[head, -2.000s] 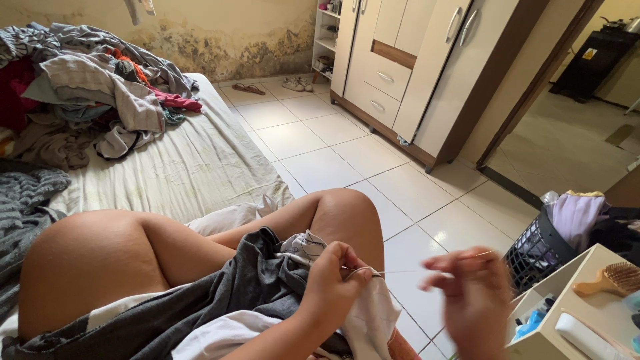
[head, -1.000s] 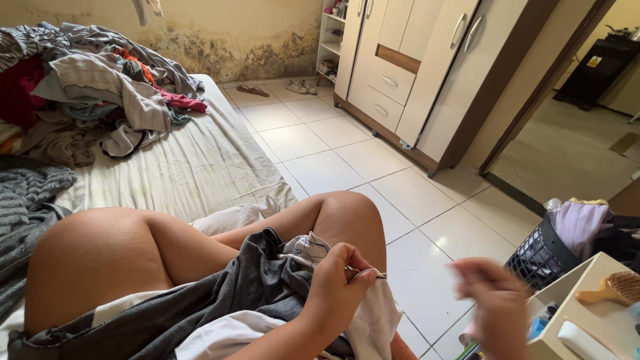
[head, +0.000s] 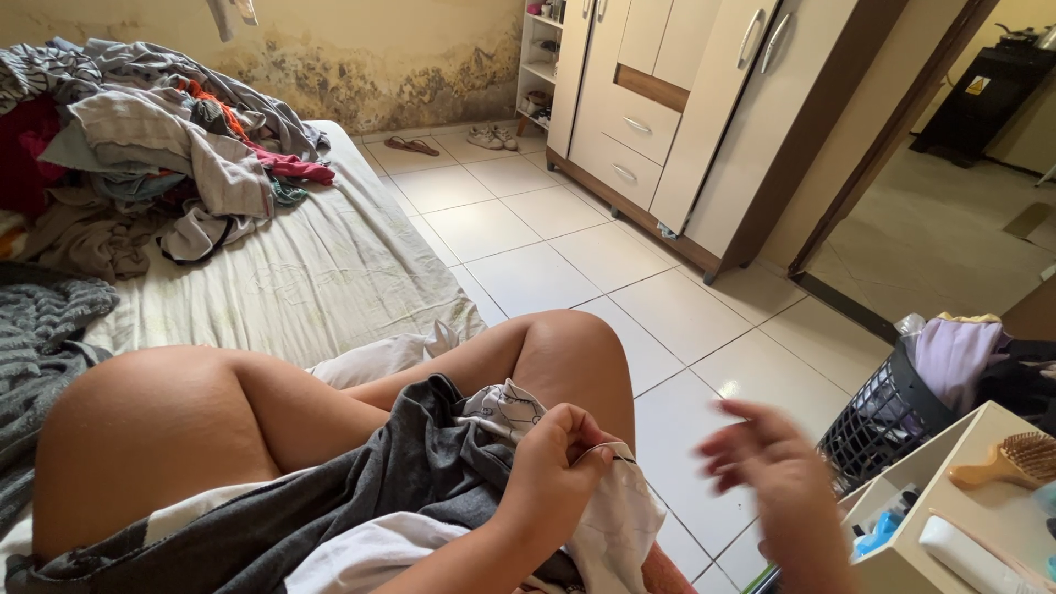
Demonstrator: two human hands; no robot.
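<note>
My left hand [head: 561, 470] pinches the edge of a white printed cloth [head: 615, 516] between thumb and fingers, above my lap. A short dark line shows on the cloth just beside the fingertips; whether it is thread or a needle, I cannot tell. Dark grey fabric [head: 396, 470] with white parts lies bunched across my crossed legs. To the right of the cloth, my right hand [head: 763, 462] is raised and blurred, its fingers partly spread; whether it holds a needle or thread cannot be made out.
Clothes [head: 190, 140] are heaped on the bed [head: 355, 264] at the left. Beside me at the right stand a black laundry basket [head: 887, 421] and a cream drawer unit [head: 932, 495] bearing a wooden hairbrush [head: 1002, 462] and a white tube [head: 973, 553]. A wardrobe [head: 660, 124] stands beyond the tiled floor.
A thin dark metal-like piece showed at my left fingertips earlier; now the pinched cloth edge shows there. My right hand is still raised at the right, blurred in motion.
</note>
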